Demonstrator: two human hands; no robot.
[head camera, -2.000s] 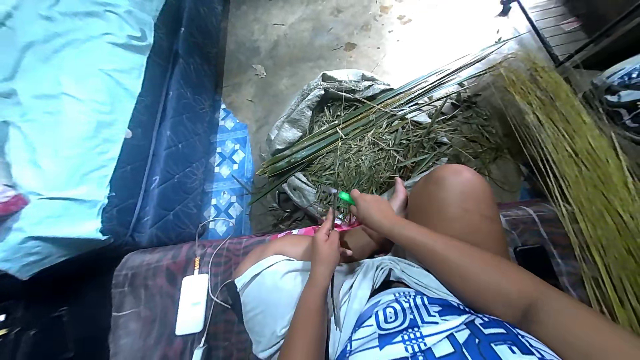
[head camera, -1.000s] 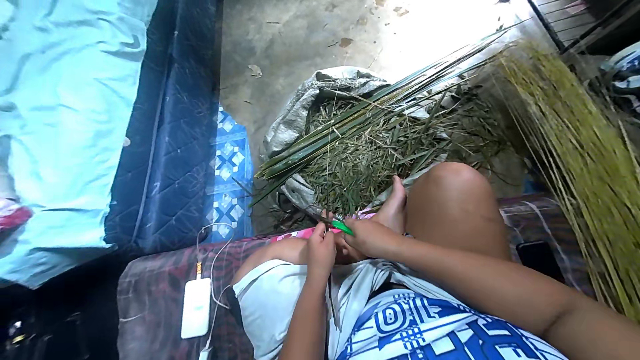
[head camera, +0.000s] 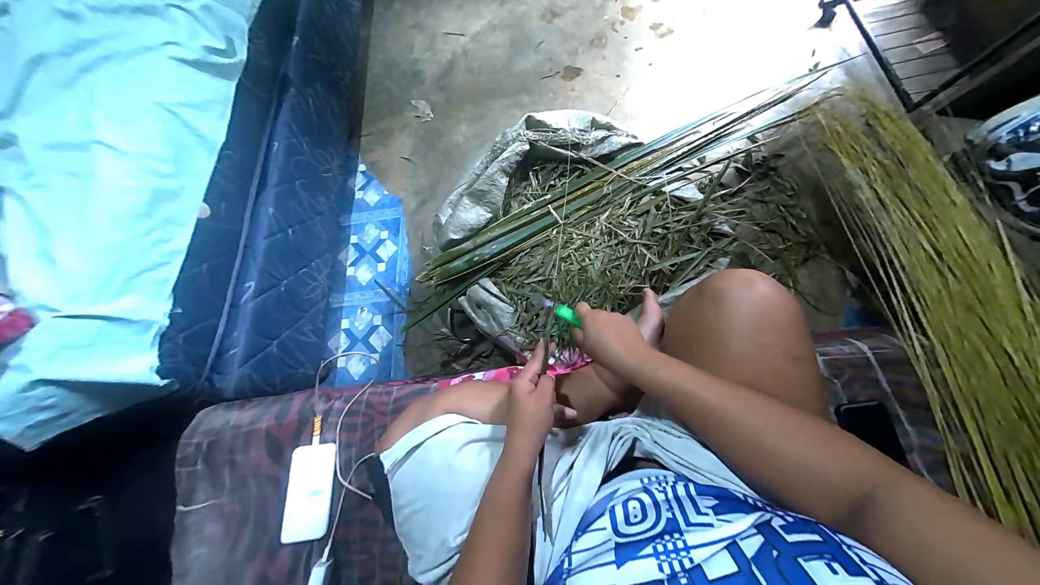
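My right hand (head camera: 609, 337) is closed round the bright green handle (head camera: 568, 315) of a small tool, probably a knife; its tip end is blurred. Just left of it and a little lower, my left hand (head camera: 532, 398) pinches a thin, dark leaf strip (head camera: 545, 463), which hangs down across my lap. Beyond both hands, cut leaf scraps (head camera: 617, 252) fill an opened woven plastic sack (head camera: 479, 191). Long green palm-like leaves (head camera: 520, 236) lie slantwise over the scraps.
A bundle of thin yellow-green leaf ribs (head camera: 934, 244) stands at the right. Beside my left leg lies a white power bank (head camera: 309, 493) with cables. A dark phone (head camera: 871, 431) rests by my right thigh. A blue mattress (head camera: 276, 187) bounds the left side.
My hands were close together one second ago and are now apart, with the green-handled tool farther forward, above the leaf scraps.
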